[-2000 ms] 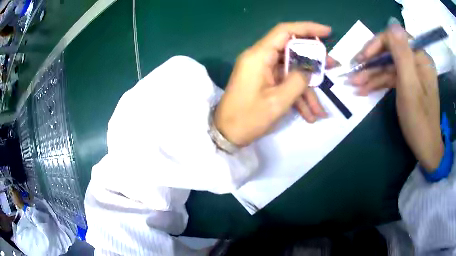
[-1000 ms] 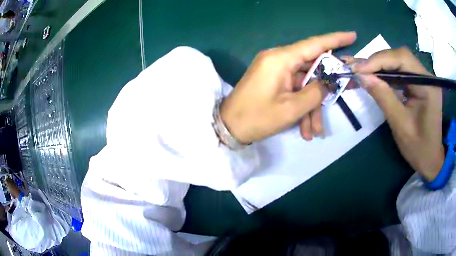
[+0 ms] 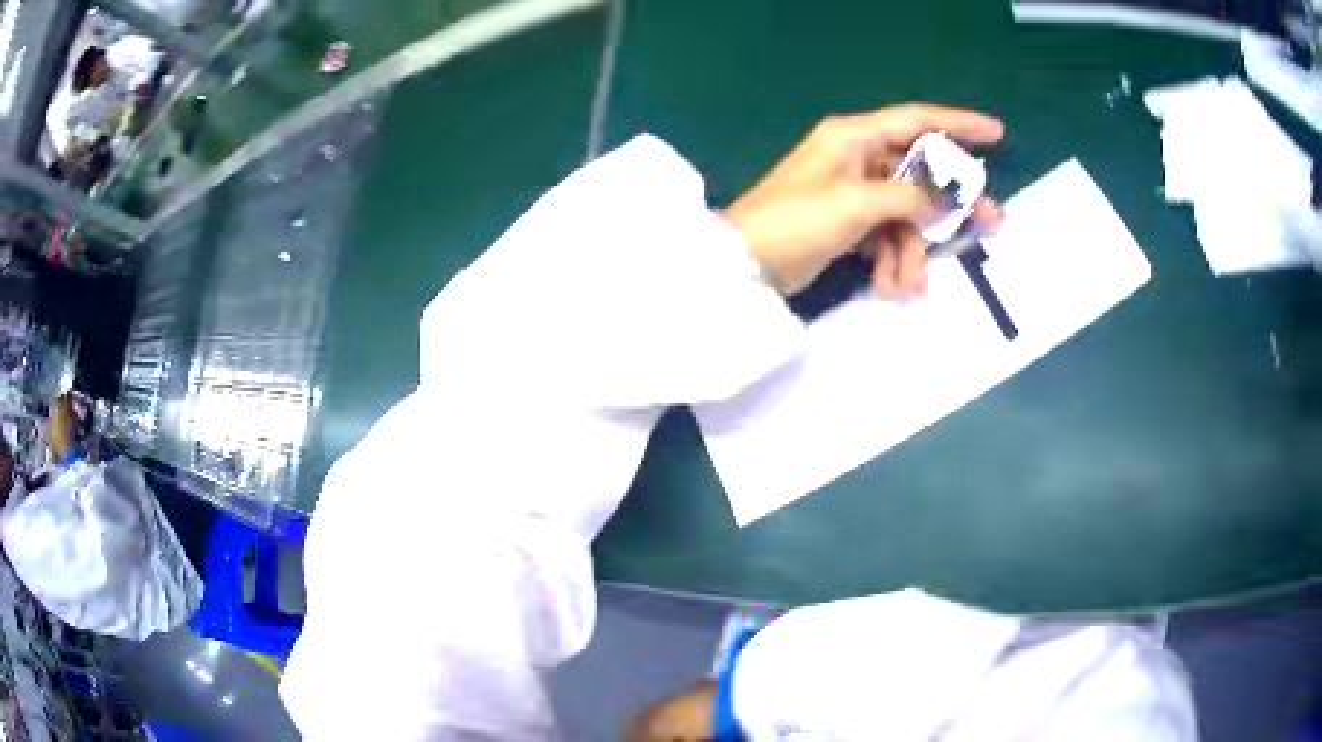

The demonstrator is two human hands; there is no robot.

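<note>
My left hand (image 3: 855,189) holds a small rounded-square watch housing (image 3: 945,186) with a white rim, its open side partly facing me, above the white backing strip (image 3: 870,384). Black adhesive tape pieces (image 3: 993,294) lie on the strip just below the housing. My right hand (image 3: 679,716) is low at the bottom edge beside a blue wristband, mostly cut off by the picture's edge. Its fingers and anything in them cannot be seen.
Crumpled wiping paper (image 3: 1232,174) lies on the green bench (image 3: 1160,435) at right. Clear blister trays (image 3: 247,363) are at left. A pale rail (image 3: 421,65) curves across the top left. Another person in a white smock (image 3: 99,548) and a blue stool (image 3: 250,587) are at lower left.
My right hand has left the housing and dropped to the bottom edge; the dark slim tool is out of view. The housing has turned in my left hand. The view has shifted.
</note>
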